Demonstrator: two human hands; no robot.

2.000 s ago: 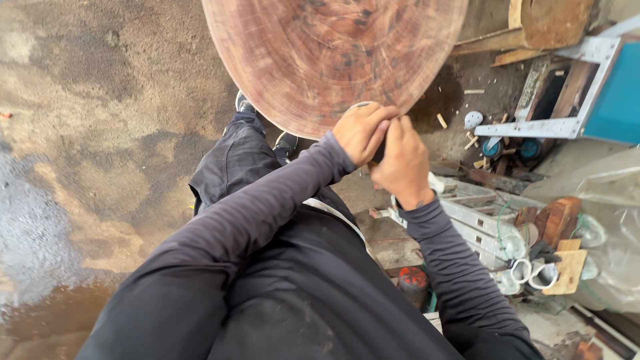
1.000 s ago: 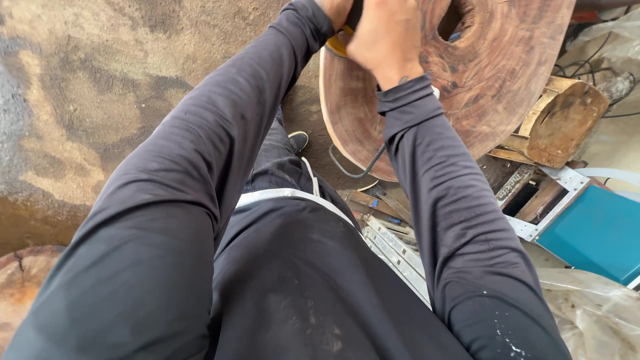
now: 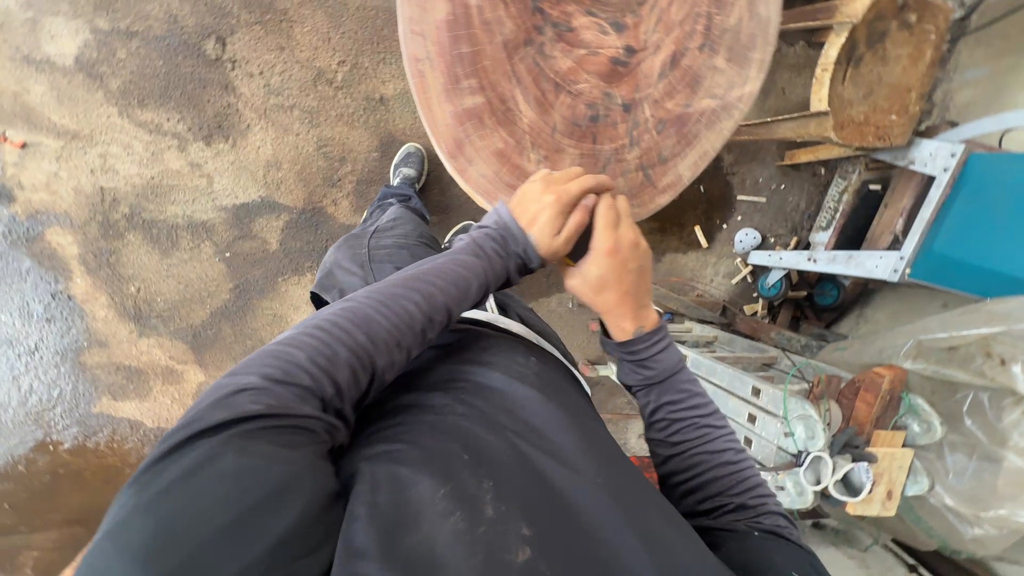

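A large rounded wooden slab (image 3: 584, 96) with reddish-brown grain reaches in from the top middle of the head view. At its near edge, my left hand (image 3: 560, 210) and my right hand (image 3: 614, 268) come together, both closed on a dark hand-held tool (image 3: 580, 244). Only a small dark part of it, with a bit of yellow, shows between the hands. Its lower side and the place where it meets the wood are hidden. My left fingers lie over the top of the tool, touching my right hand, which wraps it from the right.
A curved wooden piece (image 3: 888, 76) lies at the upper right, beside a metal-framed stand with a teal panel (image 3: 972, 224). Below are an aluminium ladder (image 3: 740, 400), wood scraps and clear plastic sheeting (image 3: 960, 360). My shoe (image 3: 409, 166) stands left of the slab.
One second ago both hands were farther forward, at the top of the view, beside a hole in the slab. They are now back at its near edge. The view has shifted largely.
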